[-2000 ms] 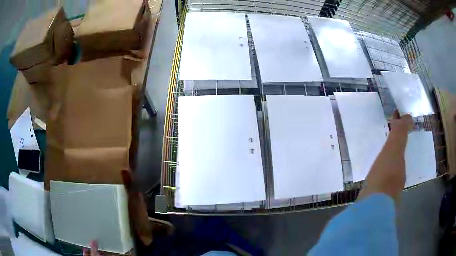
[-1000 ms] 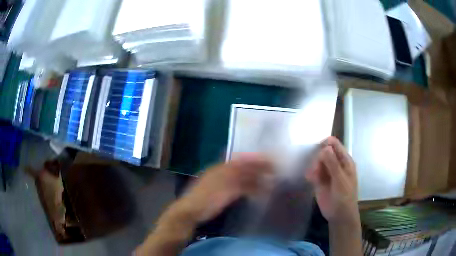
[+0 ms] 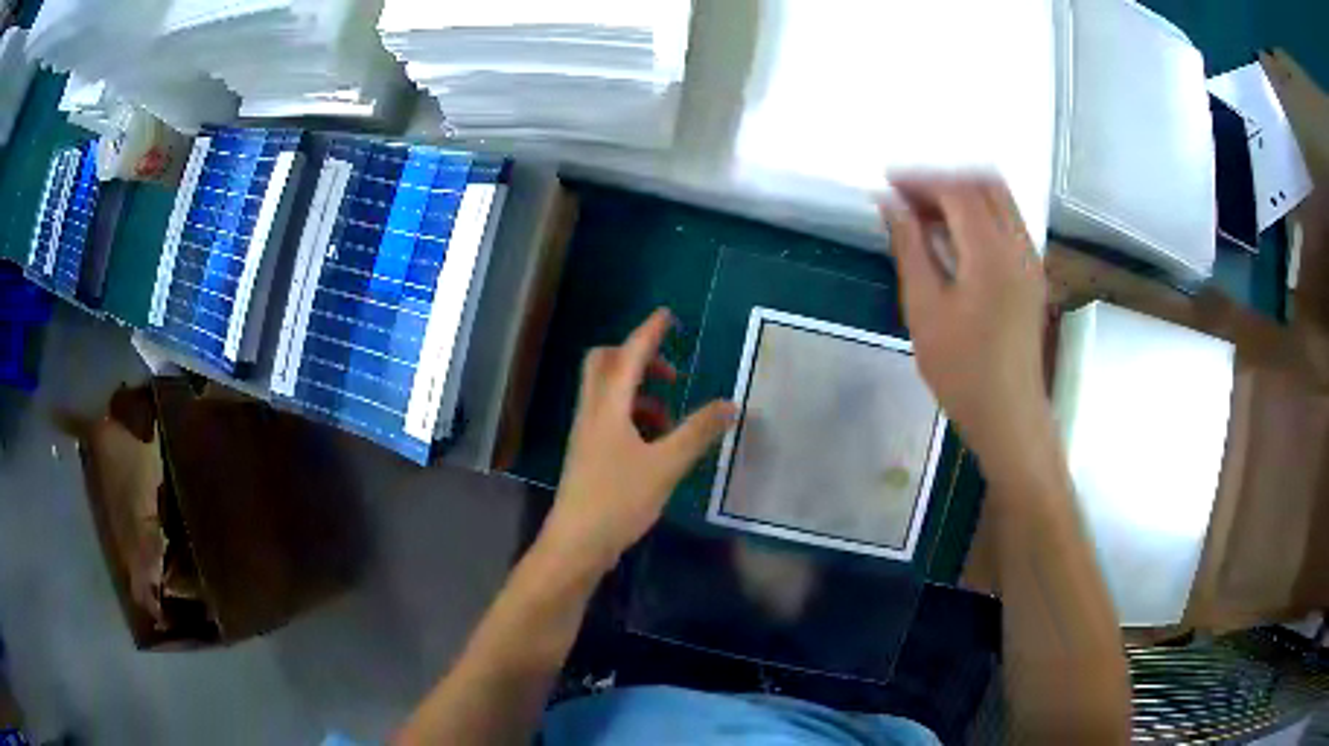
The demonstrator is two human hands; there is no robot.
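A clear sheet (image 3: 671,583), likely front glass, lies in front of me, its near edge reaching past the bench edge. A pale square with a dark and white border (image 3: 831,437) shows through it. My left hand (image 3: 630,423) is bare, fingers apart, over the left side of the clear sheet, and holds nothing visible. My right hand (image 3: 955,277) is over the near edge of a bright white sheet stack (image 3: 904,102), fingers bent down and slightly blurred. Whether its fingertips touch or grip a sheet cannot be told.
Blue cell-string stacks (image 3: 386,292) stand at the left on the green mat (image 3: 612,262). Piles of white sheets (image 3: 539,73) line the far side. An open carton at the right holds a pale block (image 3: 1151,466). A torn brown carton (image 3: 248,525) is on the floor; a wire rack (image 3: 1210,692) is lower right.
The view has swung from the rack back to the bench. The blurred sheet between my hands now lies flat as a clear sheet. My left hand has opened; my right hand has moved up to the white stack.
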